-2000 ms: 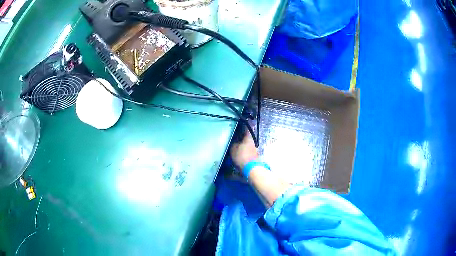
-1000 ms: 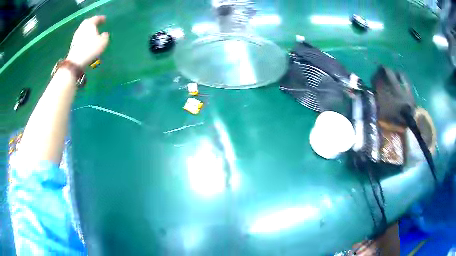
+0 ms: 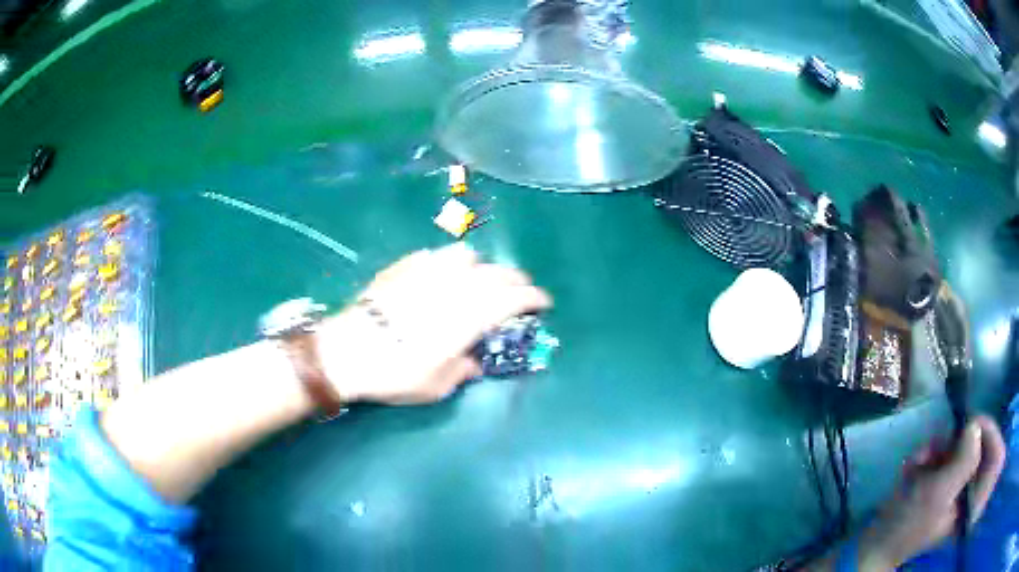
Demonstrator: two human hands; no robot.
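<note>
My left hand (image 3: 430, 324), slightly blurred, is over the middle of the green mat (image 3: 626, 413). Its fingers are closed around a round black device housing (image 3: 508, 346) with a green circuit board at its right edge. The palm side of this hand is hidden. My right hand (image 3: 950, 475) is at the lower right, its fingers around the black cord (image 3: 961, 391) that runs down from the soldering iron in the dark stand (image 3: 892, 251). The iron's tip is hidden. Two small white battery cells (image 3: 455, 216) with yellow-orange ends lie beyond my left hand.
A clear battery tray (image 3: 78, 324) is at the left. A clear oval dish (image 3: 564, 129), a black fan (image 3: 732, 207), a white round tub (image 3: 756, 318) and a ridged black box (image 3: 827, 324) stand beyond and right. Another black unit (image 3: 203, 84) lies far left; solder wire (image 3: 279, 223) lies loose.
My left hand has come from the far left to the middle and now holds a unit. The unit left of the dish is gone from there. My right hand has risen to the iron's cord.
</note>
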